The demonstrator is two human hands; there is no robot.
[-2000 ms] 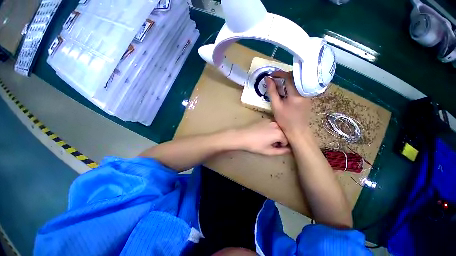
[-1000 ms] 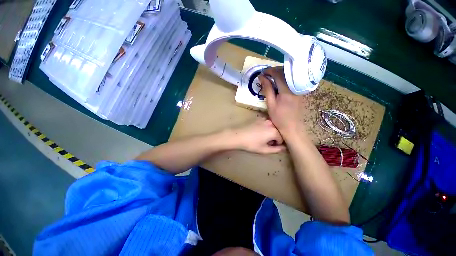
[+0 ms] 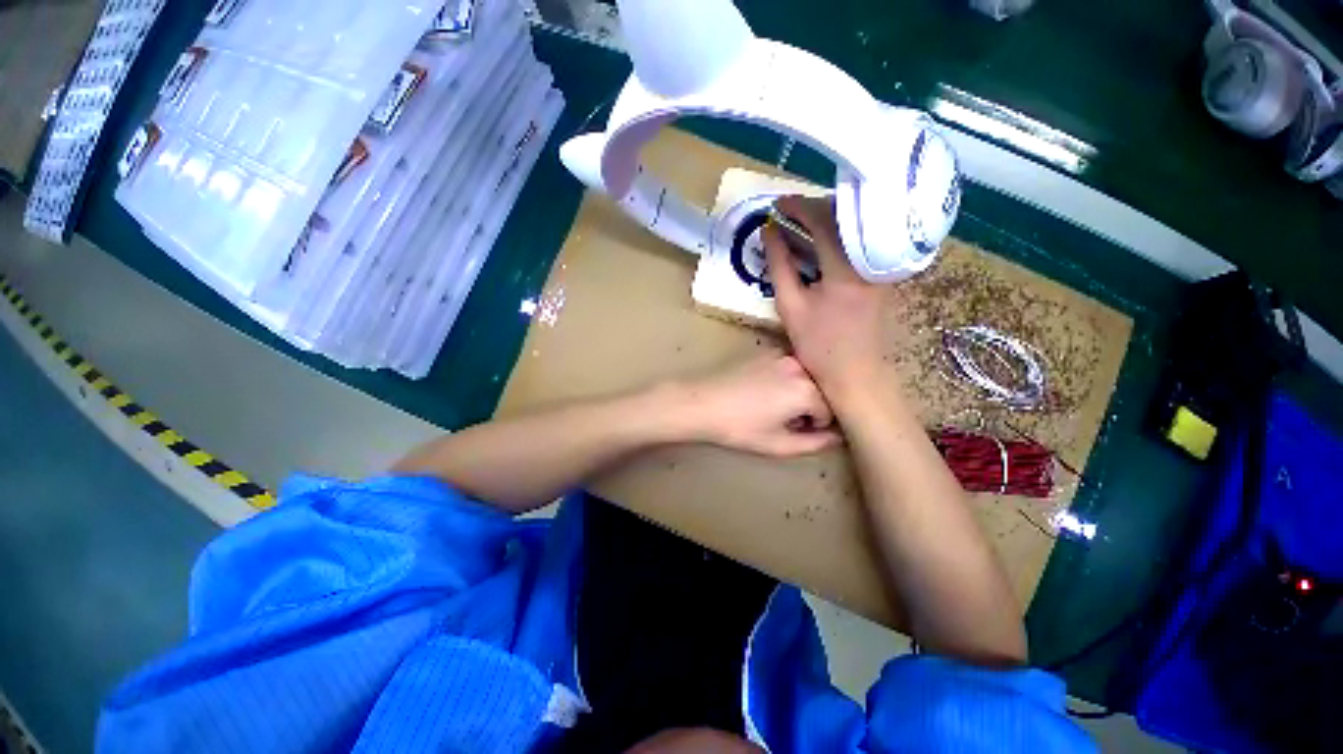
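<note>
A white cat-ear headphone set (image 3: 795, 81) stands over a cream holding block (image 3: 717, 295). Its open ear cup (image 3: 748, 254), with a dark ring inside, lies on the block. My right hand (image 3: 837, 307) reaches into the cup, its fingers around a small part (image 3: 792, 226) with a bright, silvery edge. The fingers hide most of this part and the cup's right side. My left hand (image 3: 769, 407) is a closed fist against my right wrist, with nothing visible in it.
Brown cardboard (image 3: 633, 332) lies under the work. White wire coil (image 3: 996, 365) and red wire bundle (image 3: 996, 463) lie right, among brown debris. Stacked translucent trays (image 3: 280, 162) stand left. A yellow sponge (image 3: 1190, 432) and blue tray (image 3: 1252, 560) are far right; other headphones (image 3: 1259, 81) back right.
The view has shifted slightly since the oldest frame. My right fingers have moved a little within the cup, and the small part now shows a bright edge. My left fist has stayed at the wrist.
</note>
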